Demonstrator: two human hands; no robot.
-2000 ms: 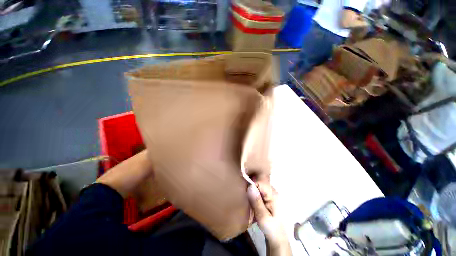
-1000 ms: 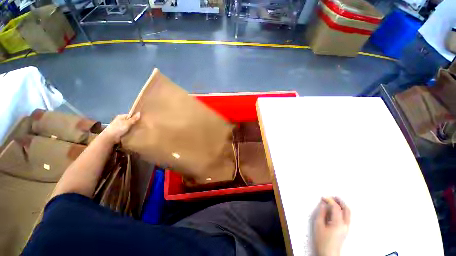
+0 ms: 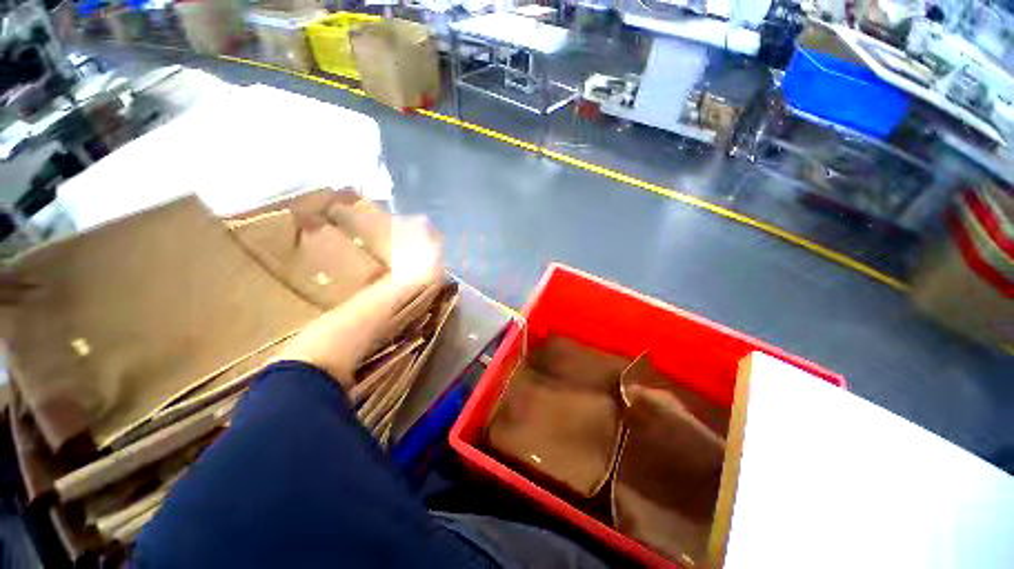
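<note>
A pile of flat brown bag bodies (image 3: 145,311) lies at the left, some with a small pale mark on the face. My left hand (image 3: 409,253) is over the right edge of the pile, near its far end. It is blurred and overexposed, so I cannot tell whether its fingers hold anything. My left sleeve and forearm cross in front of the pile. More brown bag bodies (image 3: 556,422) stand in the red plastic crate (image 3: 656,315), right of the pile. My right hand is out of the picture.
The white table (image 3: 867,478) covers the crate's right side. A white-covered surface (image 3: 245,139) is behind the pile. A blue object (image 3: 428,428) is between pile and crate. Beyond the grey floor and yellow line are a yellow bin (image 3: 334,45), cartons (image 3: 395,67) and a blue bin (image 3: 839,95).
The view has swung left. The bag body that my left hand held over the crate is no longer there; my left hand is now at the pile. My right hand has left the picture.
</note>
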